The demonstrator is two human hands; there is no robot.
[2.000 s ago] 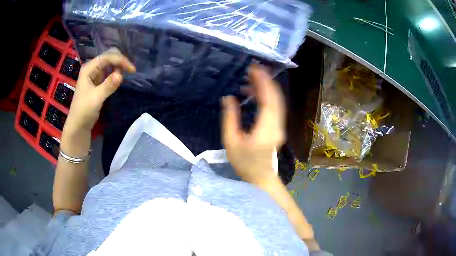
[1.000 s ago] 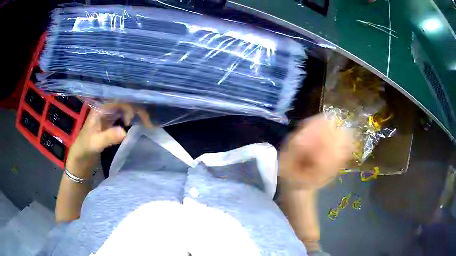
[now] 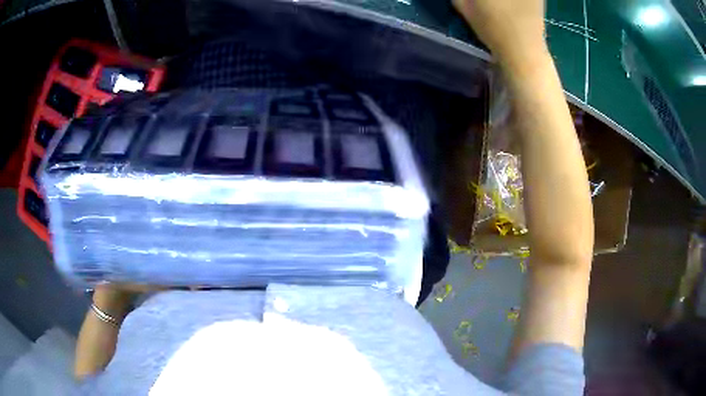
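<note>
A thick pack of stacked blister trays (image 3: pixel 232 224) lies across my lap, its layered side towards me. Black-framed screen lenses (image 3: pixel 232 145) sit in rows of pockets on its upper face. Shiny clear film covers the side. My left hand (image 3: pixel 111 298) is mostly hidden under the pack's near left corner; only its base and the bangled wrist show, so its grip cannot be seen. My right arm stretches forward to the green-topped bench; my right hand (image 3: pixel 499 14) is cut off by the top edge, and its fingers and anything in them are out of view.
A red slotted tray (image 3: pixel 42 116) of black phones is at the left, partly behind the pack. The green bench (image 3: pixel 604 69) curves along the upper right. Below its edge is an open brown waste box (image 3: pixel 611 205) with clear film and yellow scraps. More yellow scraps lie on the floor.
The pack has come towards me and turned, so its lens rows now show. My left hand has gone beneath it. My right hand has moved from beside my lap up to the bench.
</note>
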